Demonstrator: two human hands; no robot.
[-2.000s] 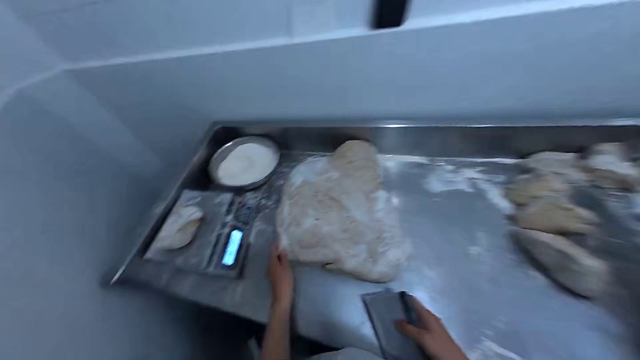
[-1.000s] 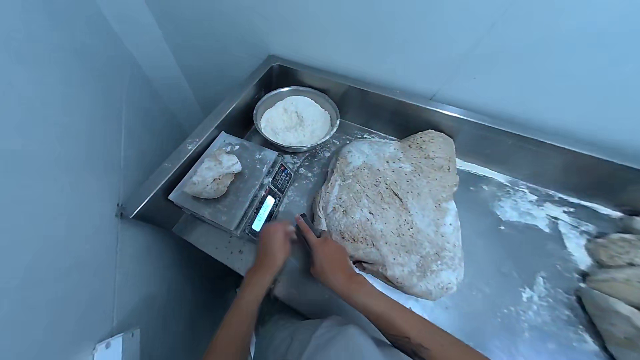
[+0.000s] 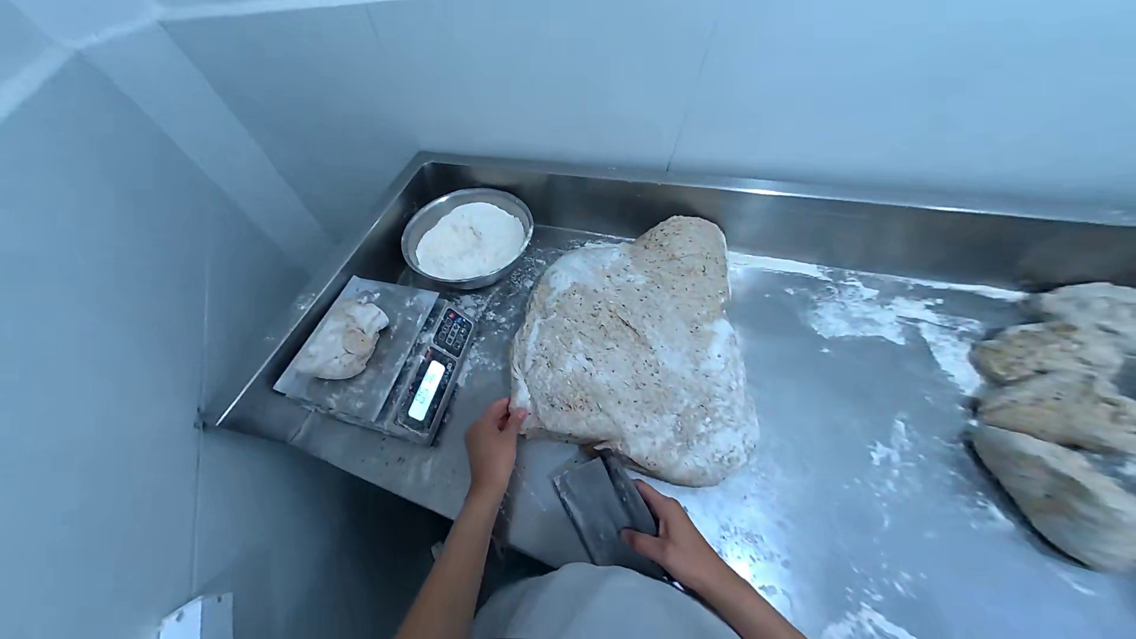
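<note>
A large slab of floured dough [image 3: 635, 355] lies on the steel worktable. My left hand [image 3: 493, 444] pinches its lower left edge between thumb and fingers. In my right hand [image 3: 670, 537] is a dough scraper [image 3: 599, 506] with a broad metal blade, close to the slab's lower edge. To the left, a smaller dough piece [image 3: 346, 342] rests on the plate of a digital scale [image 3: 404, 390], whose display is lit. A metal bowl of white flour [image 3: 470, 238] stands behind the scale.
Several dough pieces [image 3: 1056, 399] sit at the far right. Loose flour [image 3: 887, 319] is scattered over the table. A raised steel rim [image 3: 834, 226] runs along the back, with a wall behind it. The table's front edge is close to my body.
One second ago my hands were close together beside the scale; now they are apart, the left at the slab's edge, the right with the scraper further right. The view has shifted.
</note>
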